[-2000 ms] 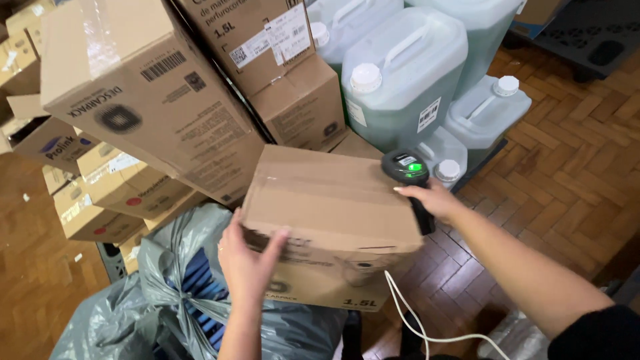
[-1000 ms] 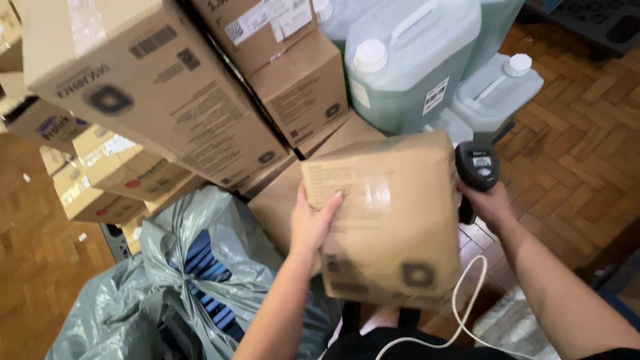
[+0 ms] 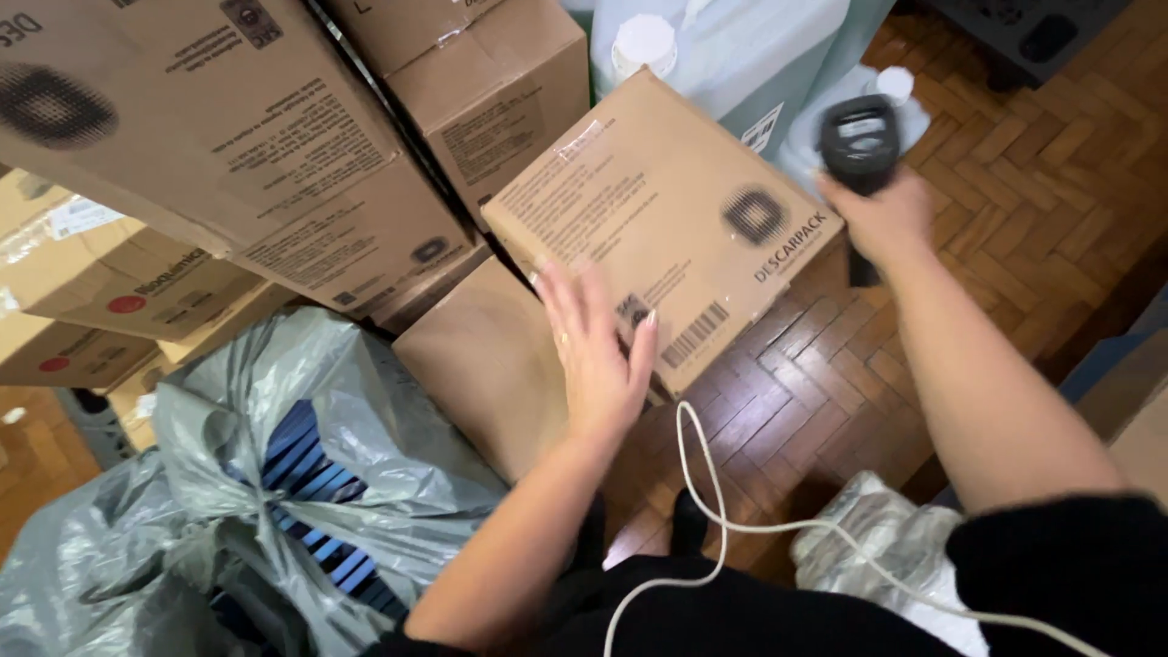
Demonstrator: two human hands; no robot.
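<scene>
A brown Descarpack cardboard box (image 3: 666,219) lies tilted in front of me, a printed face with a barcode turned up. My left hand (image 3: 598,351) rests on its lower left edge, fingers spread against the cardboard. In my right hand (image 3: 881,214), at the box's right corner, is a black handheld barcode scanner (image 3: 860,141), its head upward and somewhat blurred. Whether the right fingers also touch the box cannot be told. A white cable (image 3: 776,527) loops below the box and across my lap. Under the box's left side sits another plain cardboard box (image 3: 493,365).
Large cardboard boxes (image 3: 182,119) are stacked at the upper left, with smaller Bioquimica boxes (image 3: 119,274) beside them. A grey plastic bag (image 3: 365,429) with blue striped contents fills the lower left. Liquid-filled jugs (image 3: 757,64) stand behind. Clear plastic wrapping (image 3: 876,547) lies on the parquet floor.
The box has been turned, so a face with a barcode and large lettering now shows. The scanner was lit green in the oldest frame; no green light shows now. The view has moved closer.
</scene>
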